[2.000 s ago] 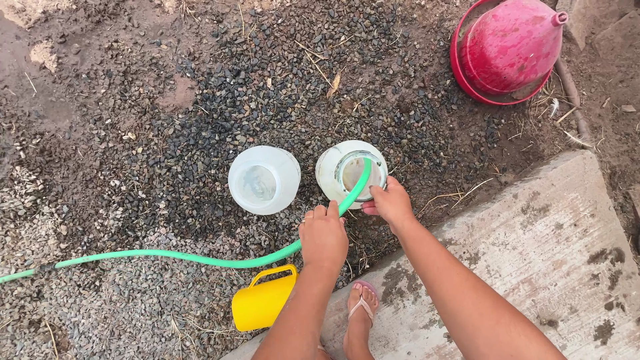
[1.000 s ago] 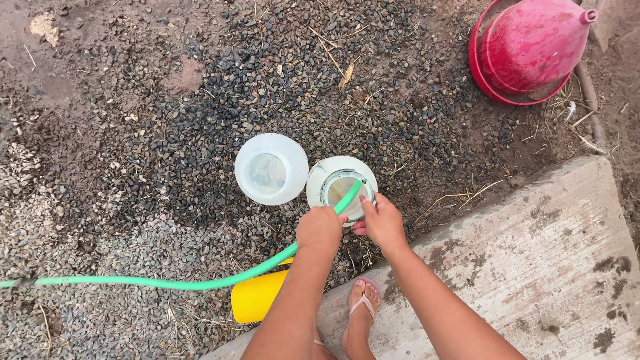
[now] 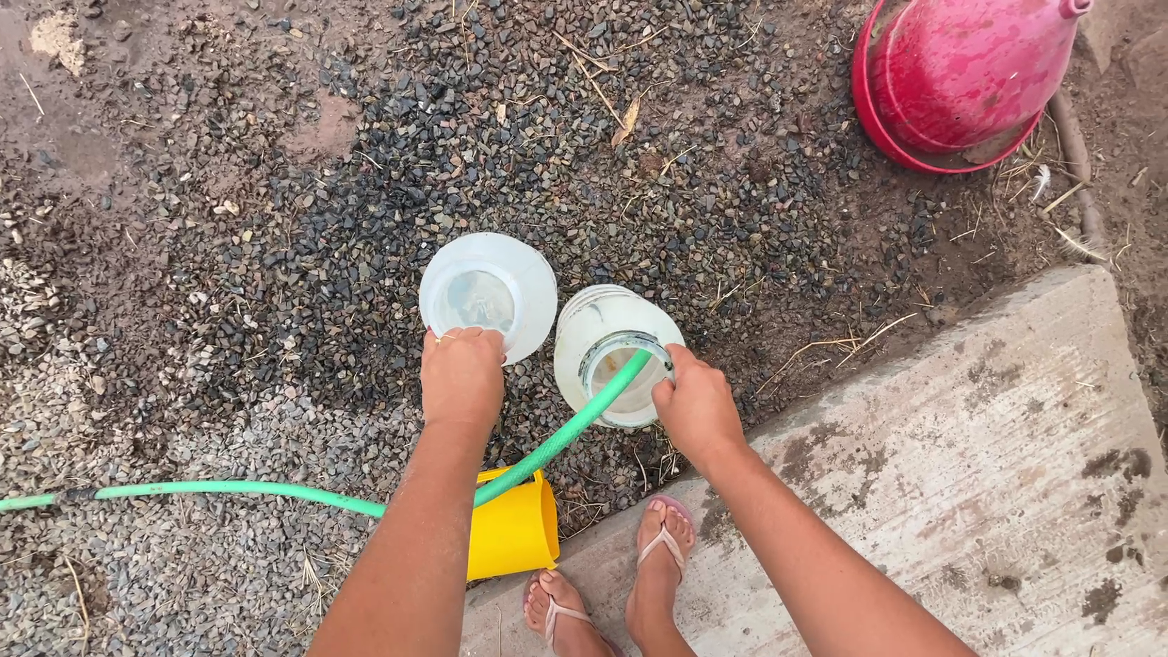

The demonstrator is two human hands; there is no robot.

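Note:
Two translucent white plastic containers stand on the gravel with their round mouths facing up. My left hand has its fingers over the near rim of the left container, gripping it. At the right container, my right hand holds the right side of the mouth rim. A green garden hose runs into that mouth, and my right fingers are close to it; its end is hidden inside. Under the hose, a yellow plastic jug lies on its side near my feet. Some liquid seems visible in the left container.
At the upper right stands a red plastic poultry feeder or drinker with a round tray. A concrete slab fills the lower right, its edge beside the containers. The hose stretches left over gravel. Dark muddy soil lies at the upper left.
My left hand has let go of the green hose and moved left to the rim of the left container. My right hand remains at the right container's mouth. Both feet now show.

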